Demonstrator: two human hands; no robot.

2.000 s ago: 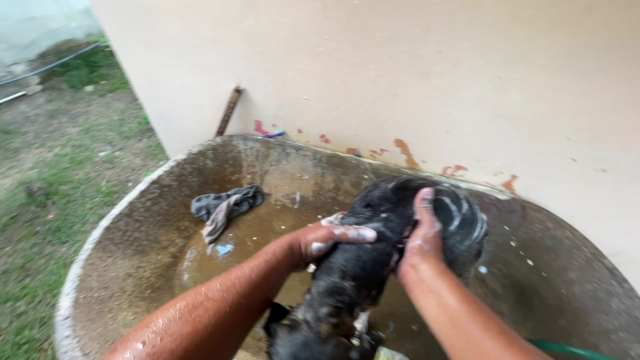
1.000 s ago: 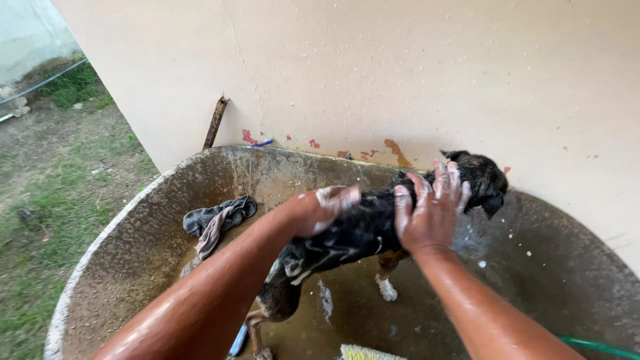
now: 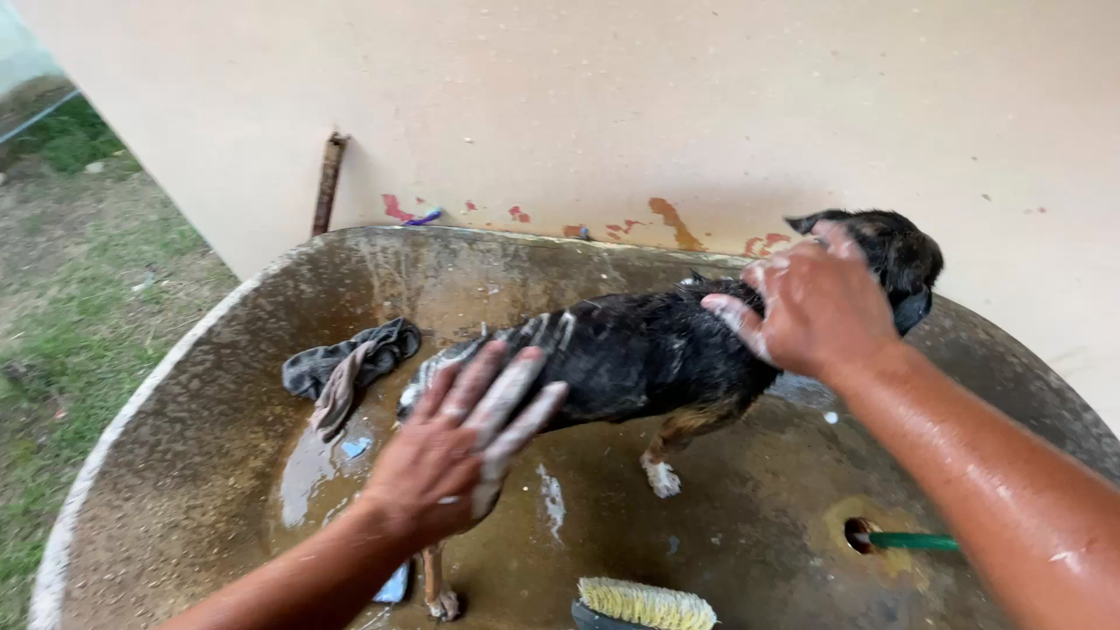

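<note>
A wet black puppy with tan legs and a white paw [image 3: 639, 354] stands in a worn basin, its head to the right. Suds streak its back and rump. My left hand [image 3: 464, 429], soapy with fingers spread, is at its hindquarters and hides part of them. My right hand [image 3: 809, 297] rests over its neck and shoulders, fingers bent and lathered; whether it grips the neck is unclear. A scrub brush with pale yellow bristles [image 3: 647, 604] lies at the bottom of the view. A light blue object [image 3: 394, 584] is partly hidden near the hind leg.
The basin's rim [image 3: 166, 359] borders grass on the left and a pale wall behind. A wet dark cloth [image 3: 350, 363] lies inside at left. A green hose [image 3: 914, 541] reaches the drain hole at right. A rusty metal piece [image 3: 328, 184] stands against the wall.
Two seconds ago the puppy was bent between both hands; now it stands lengthwise, head at right. Since one second ago, my left hand has moved back from its back to its rump.
</note>
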